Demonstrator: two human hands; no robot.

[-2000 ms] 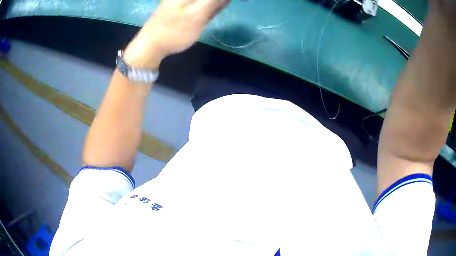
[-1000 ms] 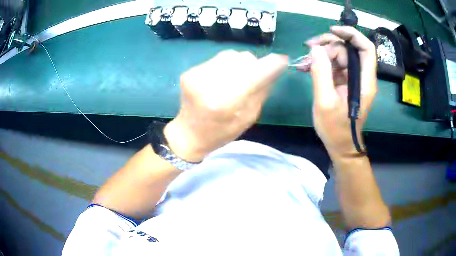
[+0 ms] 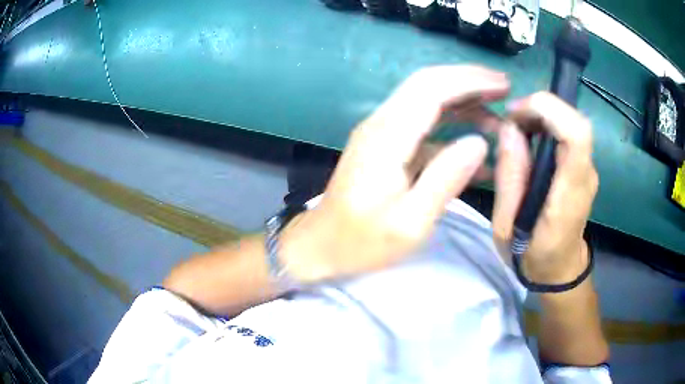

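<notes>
My right hand (image 3: 552, 172) holds a black soldering iron (image 3: 552, 142) with its tip end up and its black cord hanging at the wrist. My left hand (image 3: 405, 165) is blurred, its fingers curved towards my right fingertips; whether it holds anything thin cannot be told. The strip of rounded silver-white units (image 3: 477, 13) lies beyond the hands, cut off by the top edge.
The green bench (image 3: 248, 67) runs across the view. A thin wire (image 3: 105, 71) hangs over its front edge at left. Thin dark tweezers (image 3: 616, 101) lie at right, beside the black tray with a speckled pad (image 3: 665, 112) and a yellow label (image 3: 680, 182).
The view has shifted, so the strip sits higher and the tray farther right. My left hand has opened its fingers from a closed, fist-like shape. The iron stays in my right hand.
</notes>
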